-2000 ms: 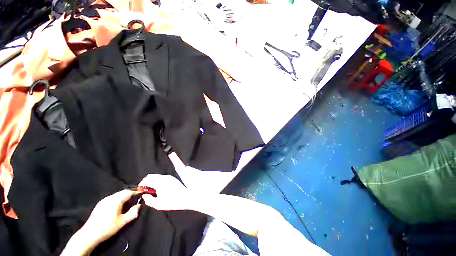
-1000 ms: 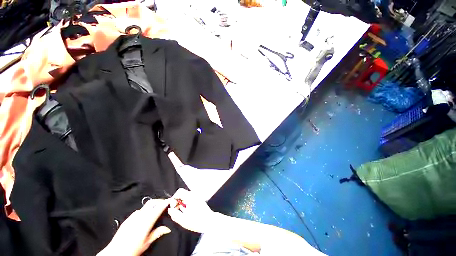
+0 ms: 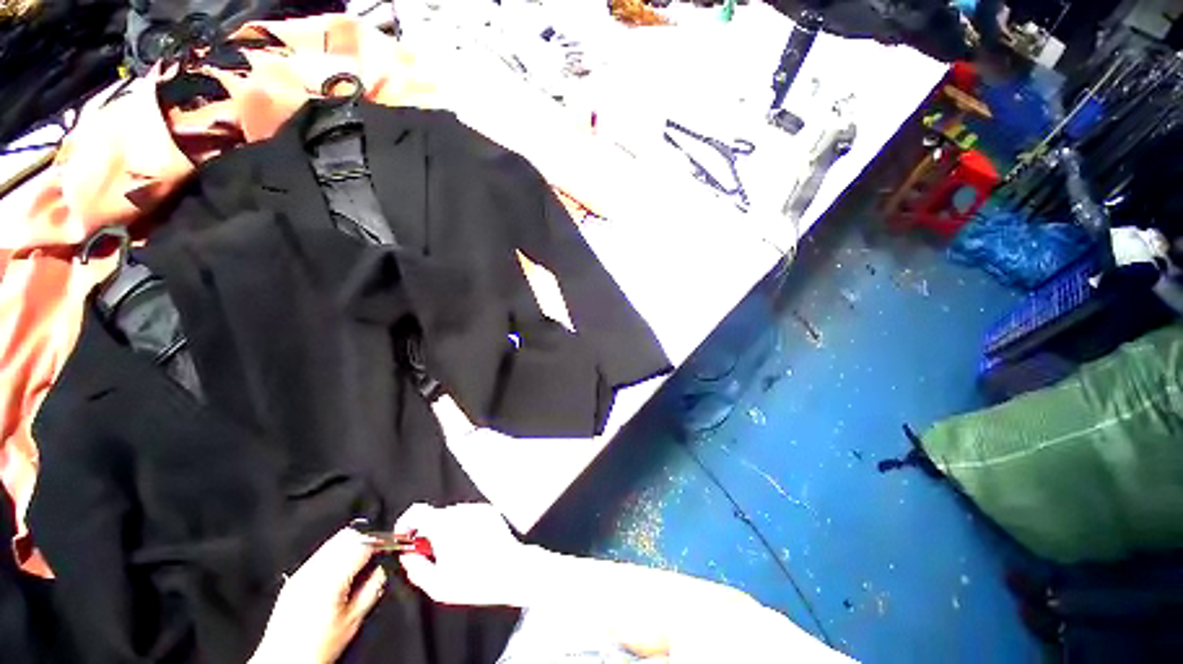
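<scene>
Two black jackets lie on the table on black hangers. The nearer jacket point(image 3: 195, 480) is at the left, under my hands; the other jacket point(image 3: 480, 247) lies behind and to the right. My right hand point(image 3: 470, 555) holds red-handled thread snips point(image 3: 417, 545), their pale blades pointing left. My left hand point(image 3: 318, 594) is at the blade tips, its fingertips close together over the jacket's lower part. Any cloth or thread between those fingertips is too small to tell.
Orange cloth point(image 3: 78, 234) lies behind the jackets. Black scissors point(image 3: 711, 162) and a grey handheld tool point(image 3: 820, 169) lie on the white table point(image 3: 623, 272). Right of the table edge are a blue floor point(image 3: 830, 415), a red crate point(image 3: 960, 188), a blue crate point(image 3: 1038, 318) and a green sack point(image 3: 1070, 448).
Both hands moved right and down, then a little back left. The snips stay in my right hand, now with blades visible at my left fingertips. The jackets have barely shifted.
</scene>
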